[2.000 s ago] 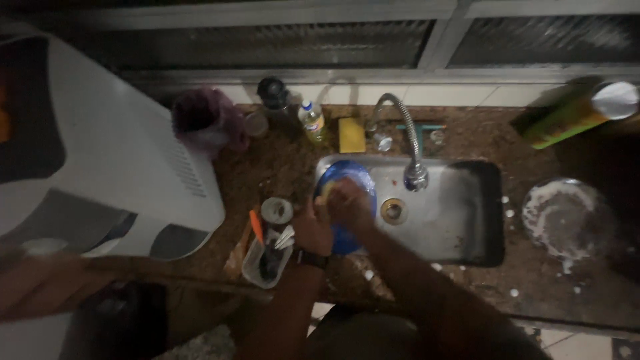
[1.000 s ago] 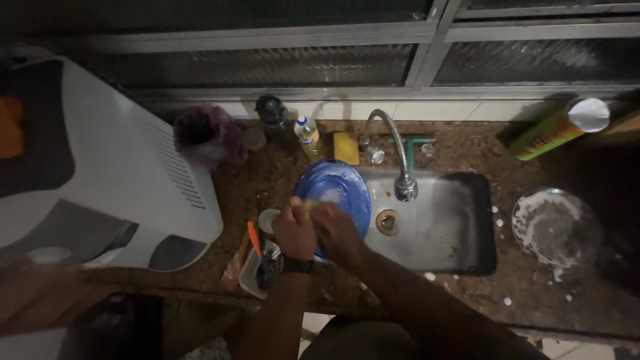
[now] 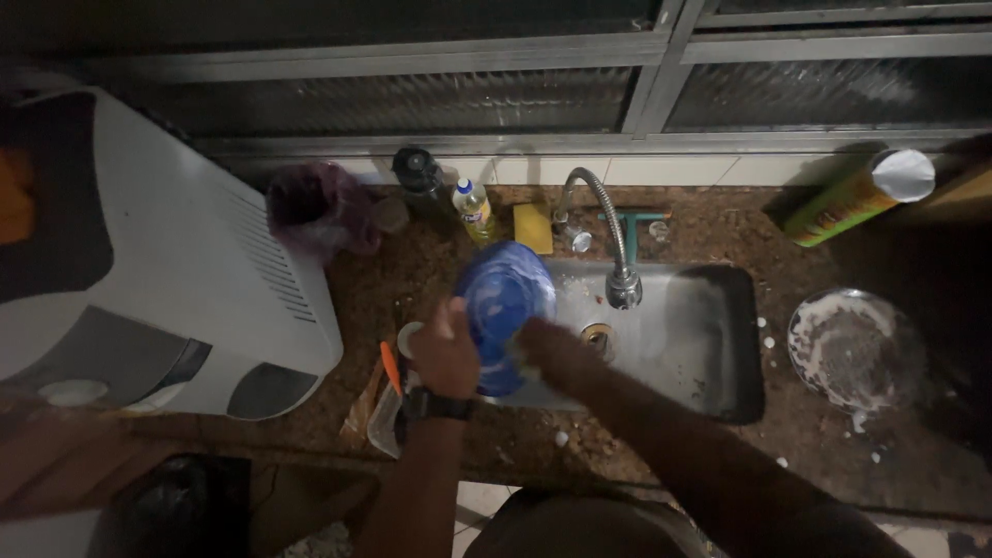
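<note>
A blue plate or shallow bowl (image 3: 496, 302), streaked with white suds, is tilted over the left edge of the steel sink (image 3: 666, 349). My left hand (image 3: 447, 349), with a dark watch at the wrist, grips its left rim. Against the lower right of its soapy face, my right hand (image 3: 546, 353) presses a yellowish sponge (image 3: 523, 353), blurred and mostly hidden by the fingers. A flexible metal faucet (image 3: 620, 279) arches over the sink, to the right of the plate. No stream of water shows from it.
Behind the sink stand a dish-soap bottle (image 3: 474, 211), a yellow sponge or cloth (image 3: 533, 229) and a green squeegee (image 3: 632, 232). A sudsy round dish (image 3: 852, 353) lies right. Left are a plastic utensil container (image 3: 384, 422), a purple bag (image 3: 322, 209) and a large white appliance (image 3: 178, 256).
My right hand has moved from close beside my left hand to the plate's lower right. The blue plate's tilt has changed, and more of its soapy face shows than two seconds ago.
</note>
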